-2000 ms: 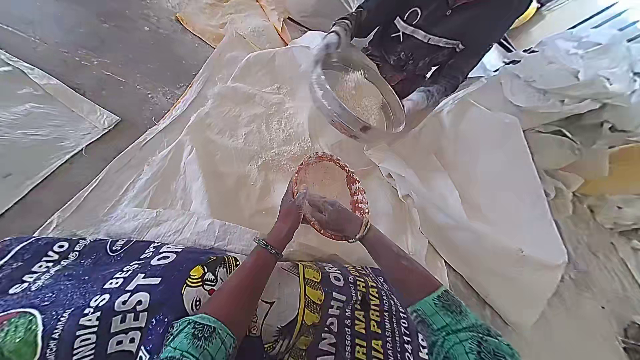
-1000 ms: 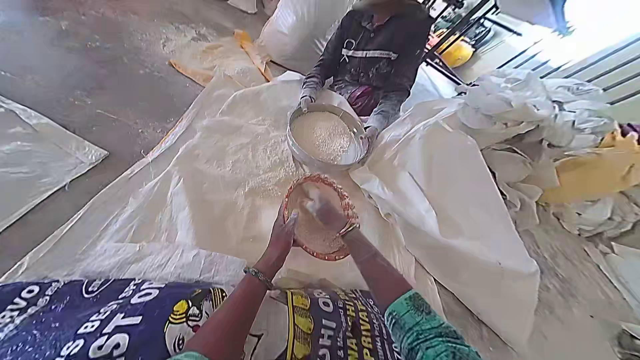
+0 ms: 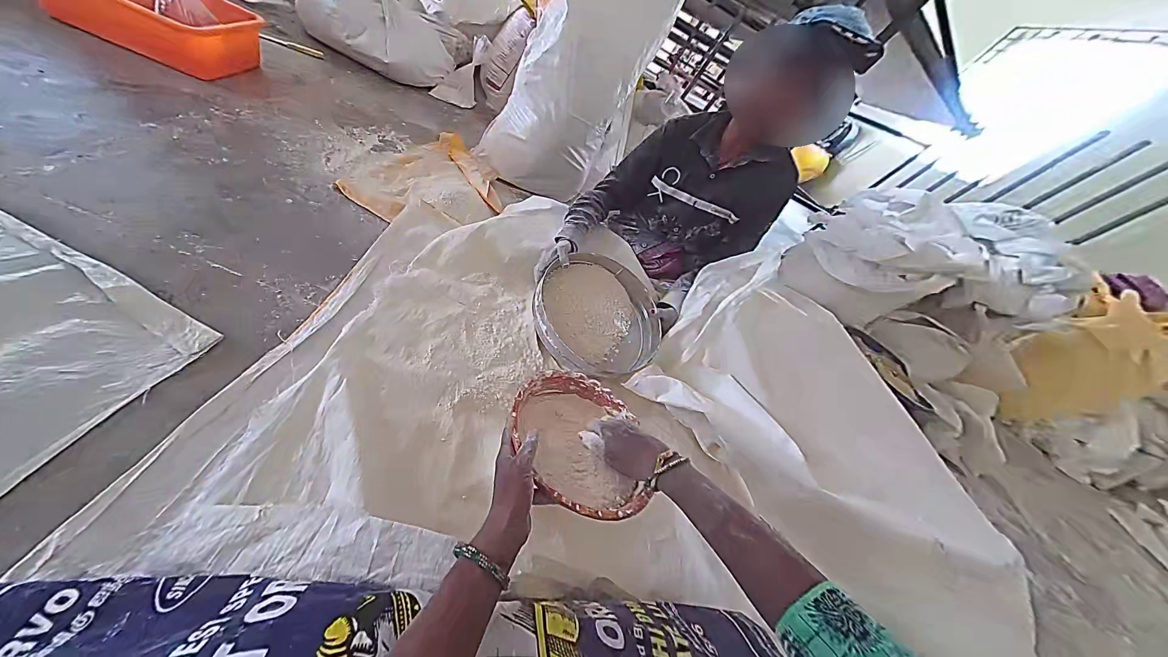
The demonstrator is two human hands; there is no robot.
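A red-and-white rimmed basket (image 3: 570, 438) holding pale flour-like powder is in the middle of the view. My left hand (image 3: 516, 479) grips its left rim, thumb over the edge. Inside the basket, on the right, my right hand (image 3: 630, 447) rests in the powder with bent fingers; whether it grasps any is unclear. Just beyond the basket, a co-worker in a dark shirt holds a round metal sieve (image 3: 598, 315) with both hands, grainy pale material in it. Powder lies scattered on the white plastic sheet (image 3: 411, 438) beneath.
A printed dark blue sack (image 3: 228, 616) lies along the near edge. Crumpled white sacks (image 3: 949, 255) and a yellow one (image 3: 1086, 365) are heaped at right. Full white sacks (image 3: 383, 41) stand behind, an orange tub (image 3: 164, 41) at the upper left. Another sheet (image 3: 82, 338) lies on the left.
The co-worker's sieve, tilted up two seconds ago, is now lower and flatter. My left hand stays on the basket's rim; my right hand has shifted within it. The view has tipped upward.
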